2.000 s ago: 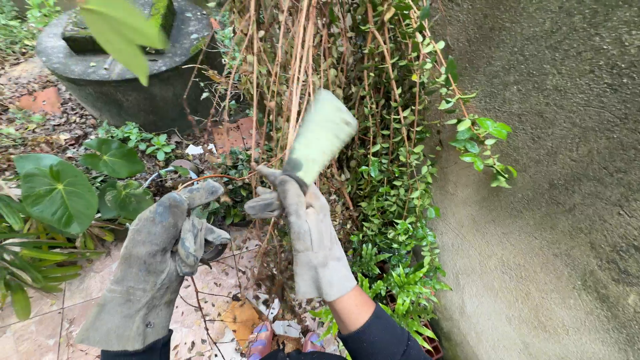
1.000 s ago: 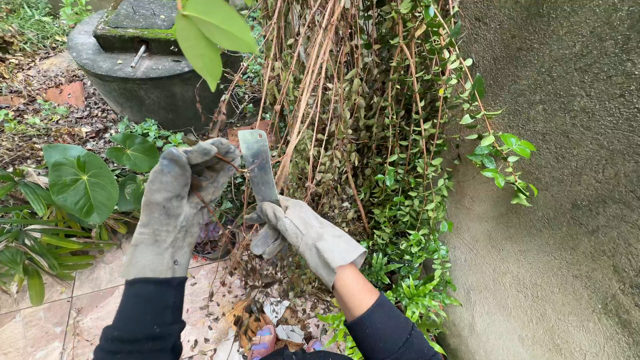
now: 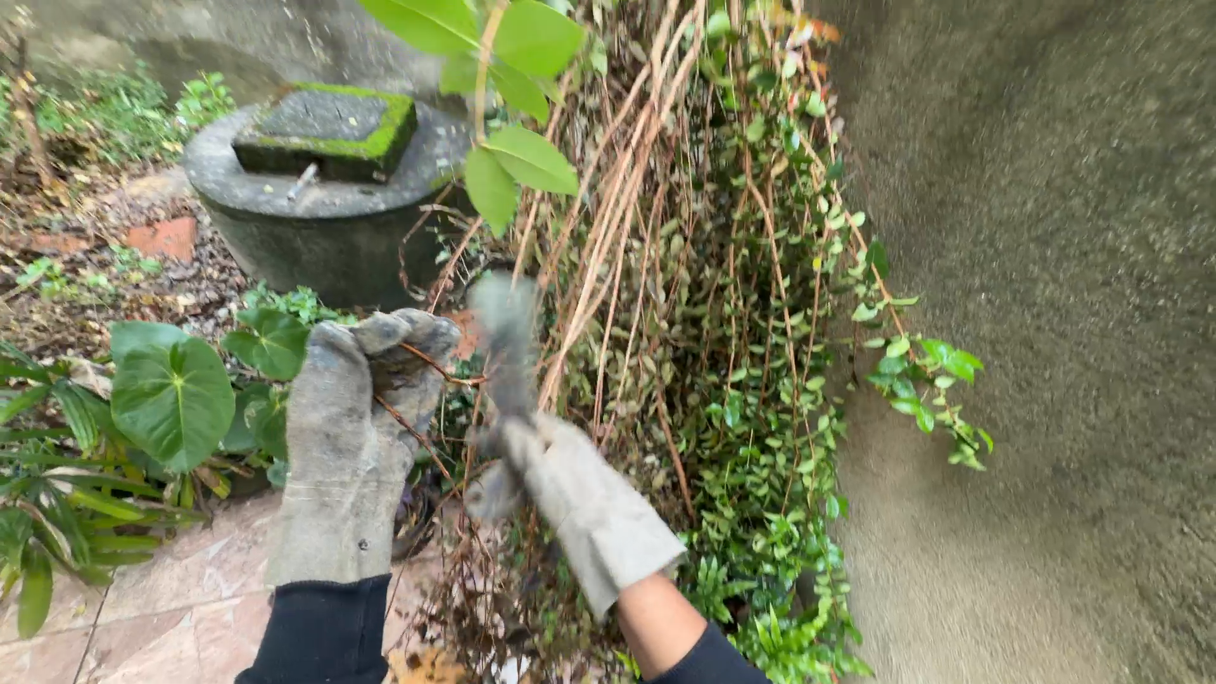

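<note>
My left hand (image 3: 366, 437), in a worn grey work glove, is curled around thin brown vine stems (image 3: 418, 432) left of the hanging vines (image 3: 655, 285). My right hand (image 3: 560, 484), gloved too, grips a broad-bladed tool (image 3: 505, 332), perhaps a cleaver or machete; it is blurred, its handle hidden by the glove. The blade points upward, close to the right side of my left hand and in front of the brown stems.
A rough wall (image 3: 1035, 285) rises on the right. A round concrete tank (image 3: 313, 237) with a mossy lid (image 3: 328, 128) stands at the back left. Broad-leaved plants (image 3: 176, 399) grow left, beside stone paving (image 3: 180, 608). A leafy sprig (image 3: 522, 157) hangs in front at the top.
The blade, seen broadside and fairly sharp one second ago, is blurred now. My left hand, apart from the stems two seconds ago, now has thin stems in its fingers. The view has shifted somewhat.
</note>
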